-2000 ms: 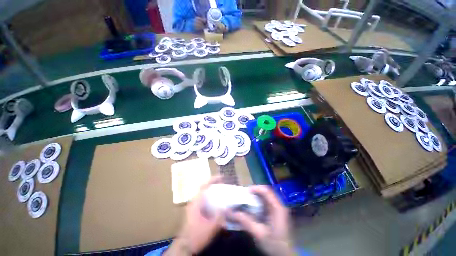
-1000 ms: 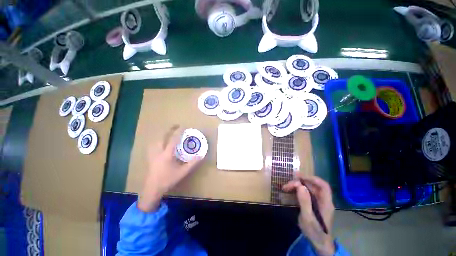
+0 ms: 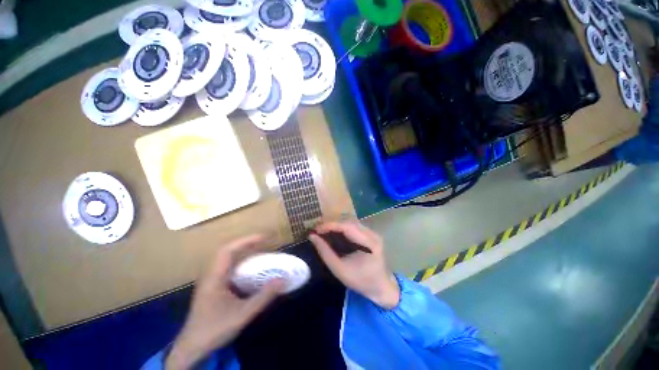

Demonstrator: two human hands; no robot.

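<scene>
My left hand (image 3: 225, 296) holds a white speaker plate (image 3: 272, 273) by its edge, tilted, at the front edge of the board. My right hand (image 3: 354, 259) is at the lower end of the patch sheet (image 3: 295, 177), with its fingers pinched around the dark tweezers (image 3: 347, 244), which are partly hidden. The patch sheet has rows of small dark rectangles. Another speaker plate (image 3: 110, 208) lies flat on the cardboard at the left. The cream plastic tray (image 3: 195, 172) sits between that plate and the sheet.
A pile of speaker plates (image 3: 221, 79) lies behind the tray on the cardboard work board (image 3: 50, 278). The blue plastic bin (image 3: 405, 181) at the right holds black equipment, a green reel (image 3: 378, 9) and a tape roll (image 3: 426, 27). More discs lie on cardboard at the upper right.
My left hand has left one plate on the board and now holds another near the front edge. My right hand remains by the sheet's lower end. The view has turned and moved closer.
</scene>
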